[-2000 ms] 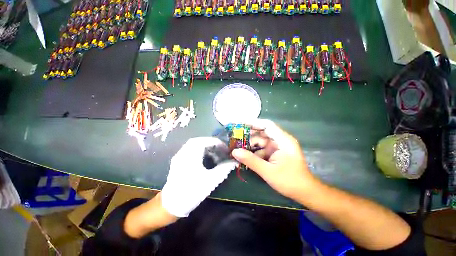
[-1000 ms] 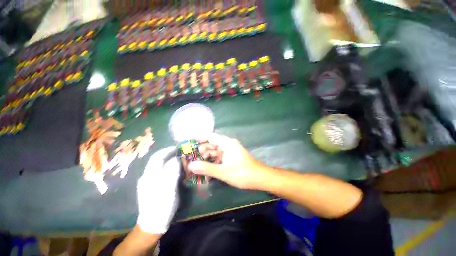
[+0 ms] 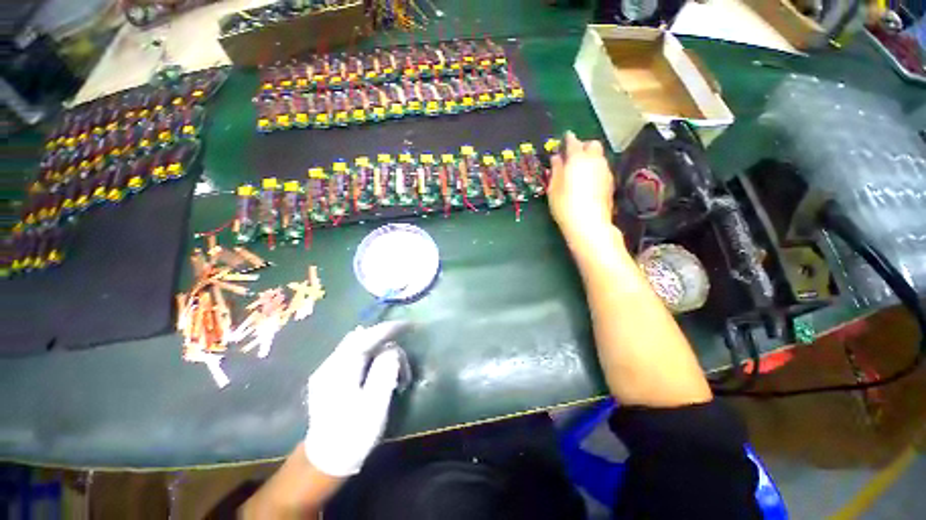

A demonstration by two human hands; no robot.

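My right hand (image 3: 584, 188), bare, is at the right end of the front row of part-built board assemblies (image 3: 406, 183). Its fingertips are at the end assembly (image 3: 551, 146), whose yellow top shows beside them; the fingers hide part of it. My left hand (image 3: 350, 401), in a white glove with dark fingertips, is low over the bench near its front edge. Its fingers are loosely curled and apart, with no object visible in them. A round tub of white paste (image 3: 398, 261) stands between the row and my left hand, with a light blue handle (image 3: 384, 302) at its near rim.
A loose pile of copper-coloured strips (image 3: 218, 310) lies left of the tub. More assemblies (image 3: 391, 91) stand behind and at left (image 3: 112, 173) on black sheets. At right are a pale open box (image 3: 650, 86), a black fan housing (image 3: 650, 188), a metal-wool pot (image 3: 675, 276) and clear plastic wrap (image 3: 853, 173).
My right hand has moved from beside my left hand, with the assembly, to the row's right end. The left hand stays low, now apart from it. The view has shifted right.
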